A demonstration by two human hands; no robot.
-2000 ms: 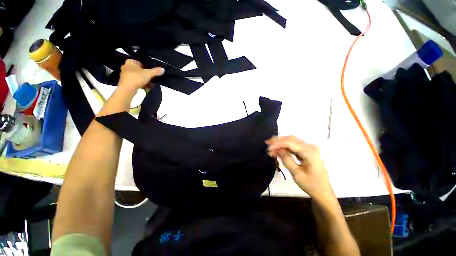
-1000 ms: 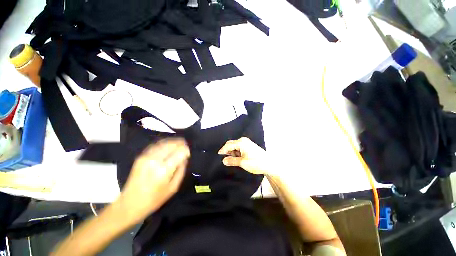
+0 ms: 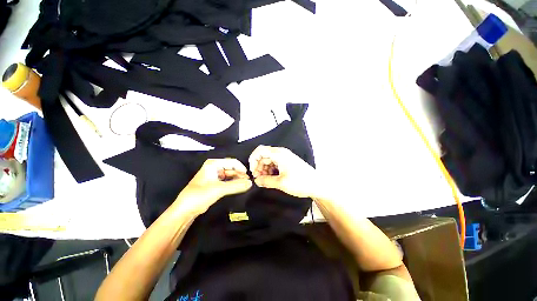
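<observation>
A black fabric bag body (image 3: 171,194) lies at the table's front edge against my body, with a small yellow tag (image 3: 238,216) on its front. A black strap (image 3: 194,139) curves over its top edge. My left hand (image 3: 219,181) and my right hand (image 3: 279,171) meet over the middle of the bag, fingertips nearly touching. Both pinch a tiny dark piece between them, too small to name. The fingers hide the spot they work on.
A pile of black bags and straps (image 3: 141,29) lies at the back left. An orange bottle (image 3: 22,82) and blue tray (image 3: 40,164) stand at left. An orange hose (image 3: 433,150) runs down the right, beside another black fabric pile (image 3: 483,123). A cardboard box (image 3: 433,253) is below the edge.
My left hand came back from the strap pile to the bag, and my right hand moved in from the bag's right side. Both now meet at its middle. A strap now loops over the bag.
</observation>
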